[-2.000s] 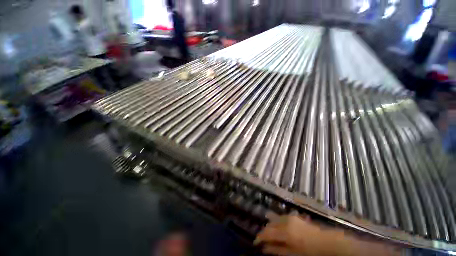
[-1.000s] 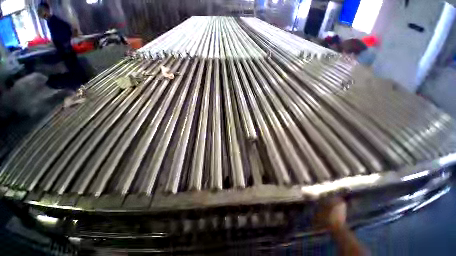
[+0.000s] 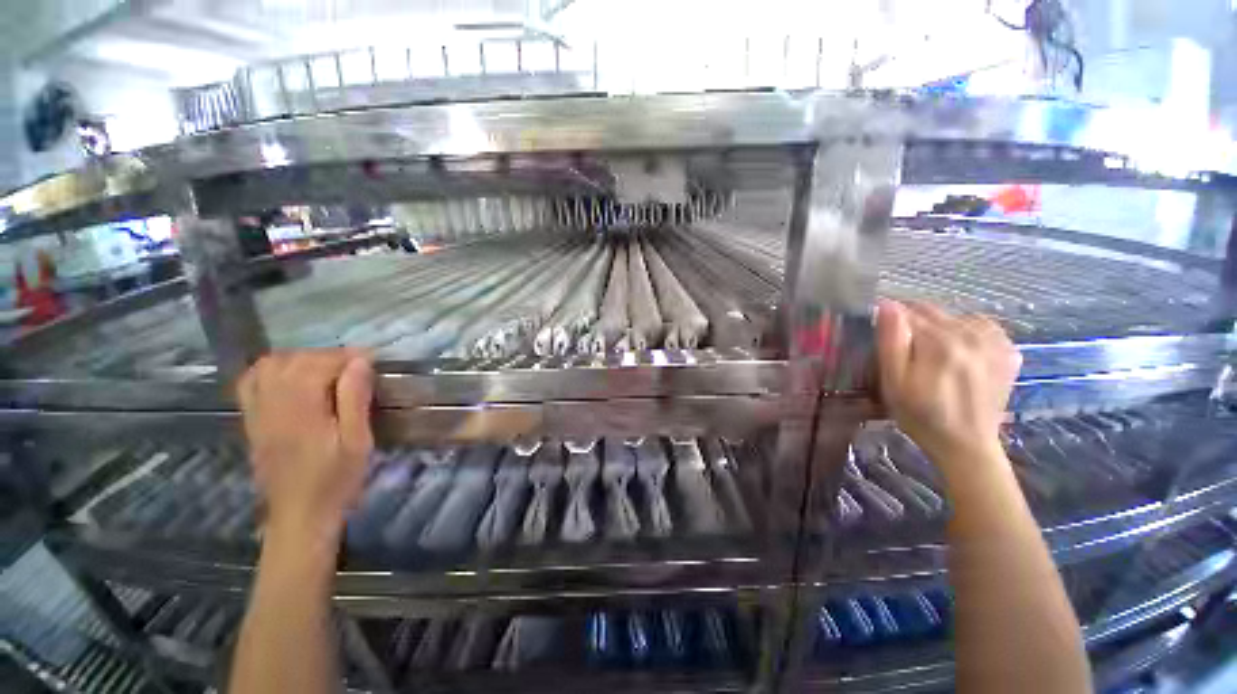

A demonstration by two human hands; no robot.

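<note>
Stacked metal racks fill the view, with a shiny flat frame end bar [image 3: 570, 399] across the middle. My left hand [image 3: 307, 414] is closed on this bar near the left square post [image 3: 224, 292]. My right hand [image 3: 946, 369] is closed on the bar just right of the thick square rack post [image 3: 844, 231]. Behind the bar lie long pleated grey fabric folds [image 3: 631, 305] with puckered ends toward me. More pleat heads [image 3: 579, 495] hang out on the layer below. My fingertips are partly hidden behind the bar.
A top crossbar [image 3: 543, 129] runs at head height over the opening. Dark blue pleats [image 3: 672, 633] show on the lowest visible layer. Lower frame bars [image 3: 543, 580] curve across both sides. A fan [image 3: 52, 117] and an orange cone [image 3: 41, 292] are at the far left.
The view has moved from above the bare tube layer to face a tall stack with pleated fabric. Both hands now grip a bar; earlier only one hand was clear at the frame edge.
</note>
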